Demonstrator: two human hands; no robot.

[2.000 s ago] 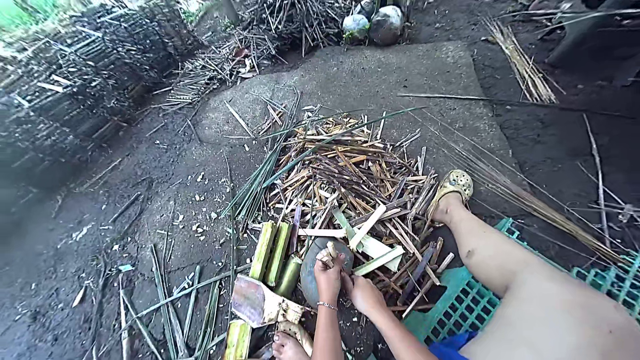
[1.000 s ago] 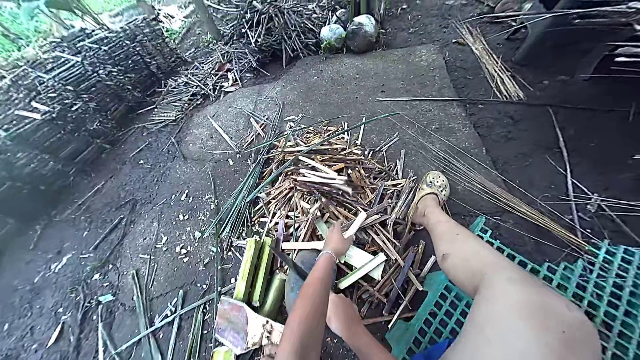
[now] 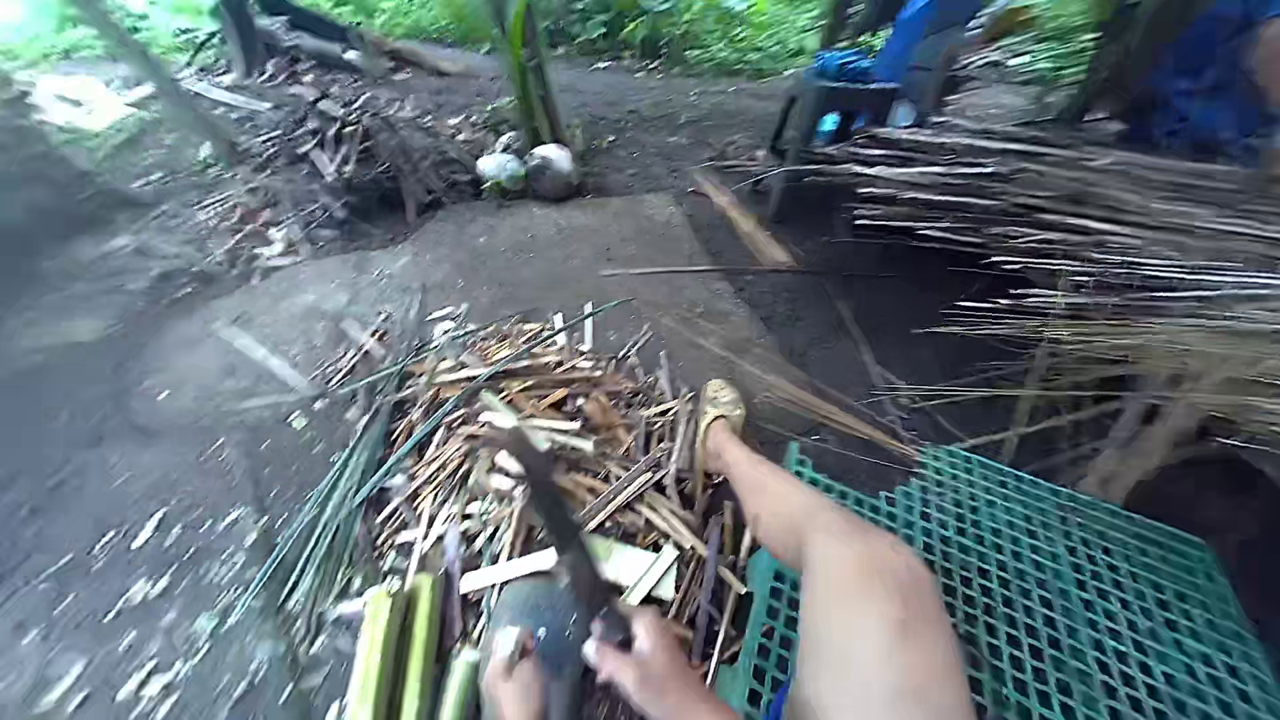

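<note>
A long dark blade, apparently a machete (image 3: 555, 510), is blurred and points up and left over a pile of split wood pieces (image 3: 600, 420). My right hand (image 3: 650, 665) is at its lower end, fingers closed around the dark handle. My left hand (image 3: 515, 675) is just left of it, against a rounded grey stone (image 3: 535, 610); its fingers are partly cut off by the frame, and whether it holds anything is unclear. Thick yellow-green stalk pieces (image 3: 395, 650) stand left of the stone. Pale flat strips (image 3: 620, 565) lie just above my hands.
My leg and a foot in a tan clog (image 3: 722, 405) are right of the pile, beside a green plastic lattice crate (image 3: 1060, 570). Thin green stalks (image 3: 335, 530) lie left. Bundled sticks (image 3: 1090, 230), coconuts (image 3: 525, 172) and a chair (image 3: 850, 90) are farther back.
The view has tilted up. My left hand has drawn back toward me from the pale strips. The dark blade, lower beside the stone one second ago, now points out over the pile.
</note>
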